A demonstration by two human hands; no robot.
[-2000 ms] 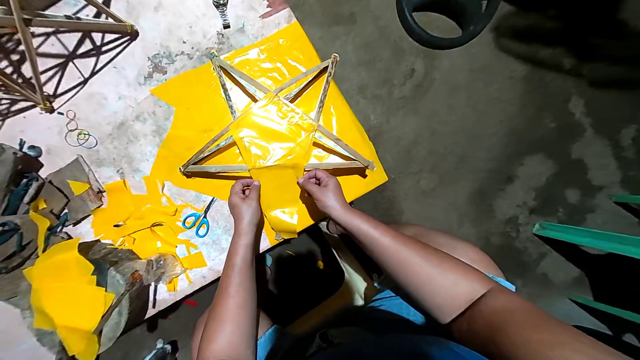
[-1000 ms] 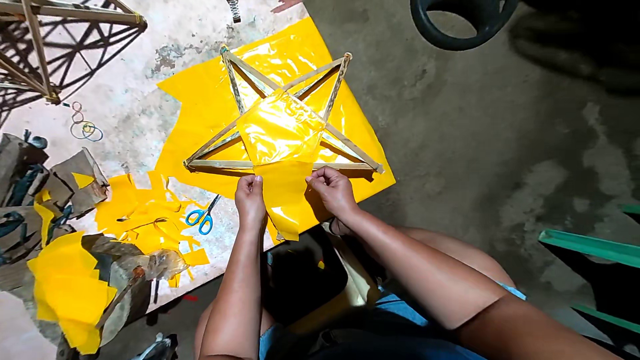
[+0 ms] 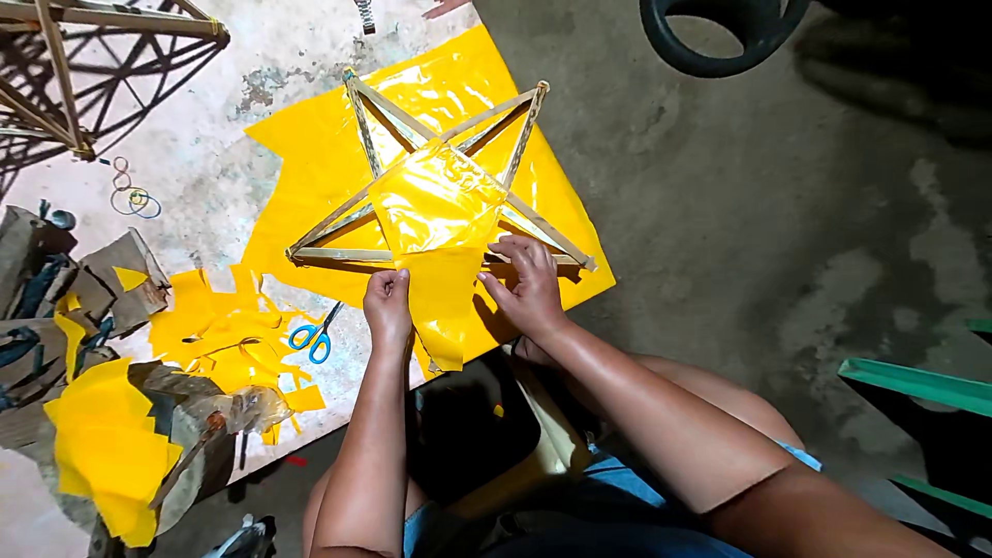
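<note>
A star-shaped frame of thin wooden or bamboo sticks [image 3: 333, 254] lies on a large yellow plastic sheet [image 3: 302, 163] on the table. Glossy yellow film [image 3: 434, 198] covers the frame's middle. From its lower edge a smaller yellow piece [image 3: 442, 302] hangs down over the lower side of the star. My left hand [image 3: 389, 306] pinches the left edge of that piece between thumb and forefinger, close to the lower stick. At the piece's right edge, my right hand [image 3: 527, 283] has its thumb and fingers apart, with nothing visibly held. Blue-handled scissors [image 3: 311, 339] rest left of my left hand.
Yellow scraps [image 3: 225, 333] and cut yellow sheets [image 3: 108, 449] lie at left beside torn cardboard [image 3: 116, 271]. Rubber bands [image 3: 133, 198] are near another stick frame [image 3: 132, 19]. A wristwatch [image 3: 366, 15] lies at the table's far side. A dark round rim [image 3: 721, 66] and green bars [image 3: 922, 384] stand at right.
My right hand has opened its fingers and let go of the yellow piece's right edge. My left hand stays at the left edge.
</note>
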